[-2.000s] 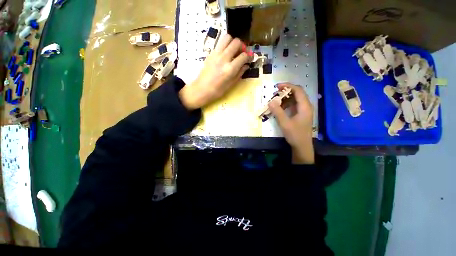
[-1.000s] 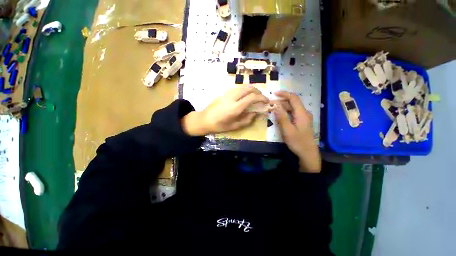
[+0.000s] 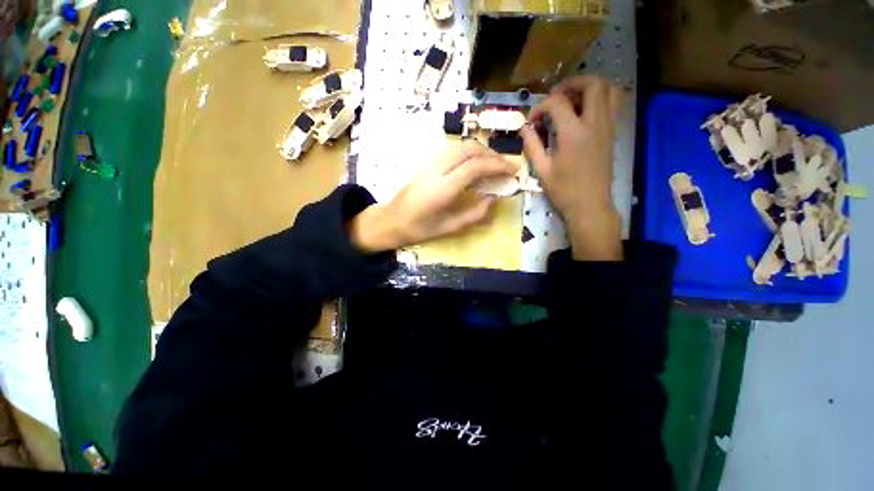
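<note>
My left hand (image 3: 446, 197) holds a beige plastic part (image 3: 500, 185) by its left end, above the yellow sheet (image 3: 474, 240). Another beige part (image 3: 500, 119) lies in the fixture with black blocks (image 3: 505, 143), in front of the taped cardboard box. My right hand (image 3: 575, 144) is at the right end of the fixture, with thumb and fingertips close together there and covering that end. Whether it grips the part in the fixture cannot be told. A small black square pad (image 3: 527, 234) lies on the perforated metal plate (image 3: 383, 144) by the yellow sheet.
A blue tray (image 3: 709, 273) at right holds many beige parts. Flattened cardboard (image 3: 240, 192) at left bears several more. The taped cardboard box (image 3: 551, 58) stands behind the fixture. Two beige parts lie on the plate at its upper left. A brown carton (image 3: 747, 58) is at upper right.
My right hand has left the held part and moved up to the fixture's right end. My left hand keeps the beige part. Earlier, my left hand was at the fixture and my right held a part.
</note>
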